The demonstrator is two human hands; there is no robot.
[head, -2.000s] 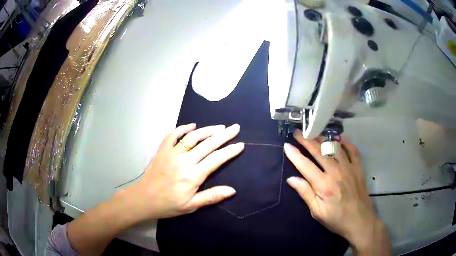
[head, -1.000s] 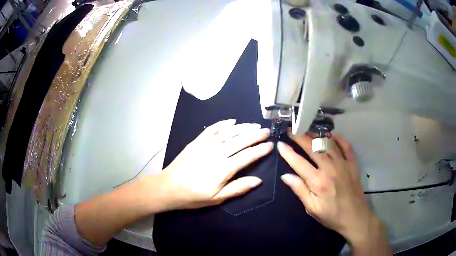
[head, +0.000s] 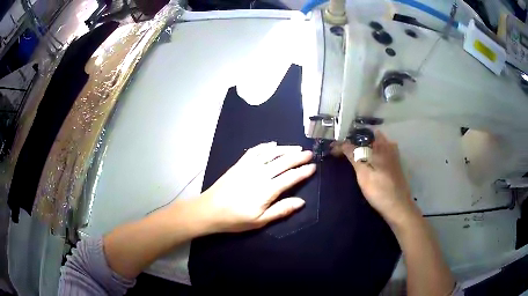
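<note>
A dark garment panel [head: 255, 124] with a curved cut-out at its far end lies flat under the presser foot [head: 320, 149]. A patch pocket [head: 301, 222] on it shows by its thin pale stitch line and pointed bottom. My left hand [head: 255, 188] lies flat on the panel and pocket, fingertips beside the presser foot, fingers slightly apart. My right hand [head: 379, 173] is right of the needle area, its fingers partly hidden behind the lower pale knob. Whether those fingers hold anything cannot be seen.
The white sewing machine head [head: 362, 63] stands at the right, with a tension knob [head: 393, 89] on it. A plastic-wrapped board [head: 87, 121] with black cloth [head: 49, 127] on it is at the left. A loose thread [head: 176, 195] lies left of the panel. A blue tube [head: 428, 8] curves behind.
My left hand has moved right toward the presser foot. My right hand has moved off the near panel area, up beside the lower knob. The camera view has shifted.
</note>
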